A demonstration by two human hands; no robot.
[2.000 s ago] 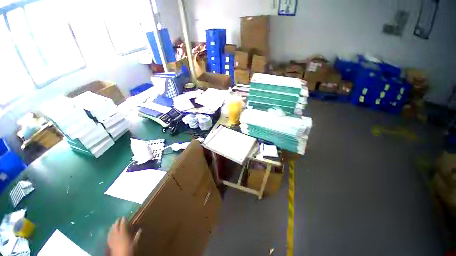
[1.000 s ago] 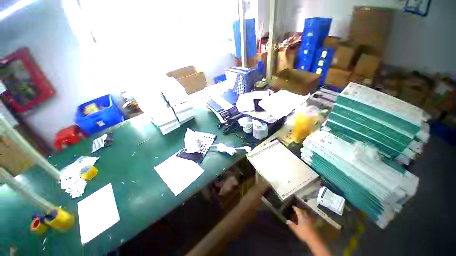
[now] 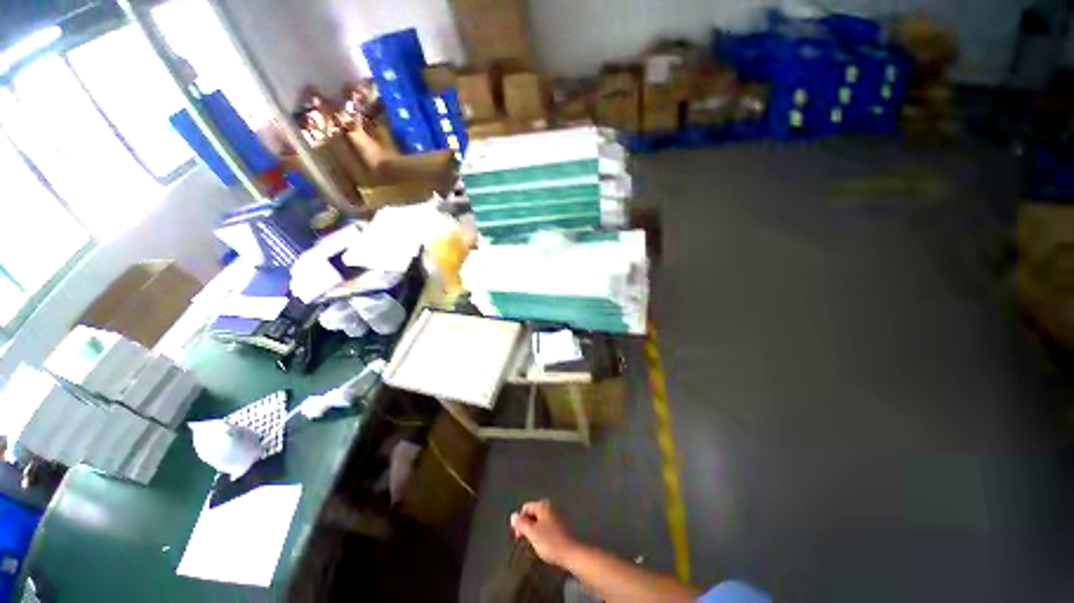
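My right hand [image 3: 542, 530] reaches in from the bottom right, with a blue sleeve end at the frame edge. Its fingers are curled above the grey floor, just over a dark brown thing [image 3: 518, 577] at the bottom edge. The frame does not show clearly whether the hand grips it or what it is. My left hand is not in view. A white sheet [image 3: 242, 536] lies on the green bench [image 3: 106, 530] to the left, near a small checked item [image 3: 262, 422].
A small stand with a pale board [image 3: 457, 357] is ahead beside the bench. Green-and-white stacks [image 3: 536, 194] stand behind it. White boxes [image 3: 100, 406] sit on the bench at left. A yellow line [image 3: 665, 448] runs along the floor. Cartons and blue crates [image 3: 830, 88] line the wall.
The view has swung right since a second ago. My right hand is now nearer the bottom centre, away from the stand. The large brown cardboard seen at the bench edge earlier no longer shows there.
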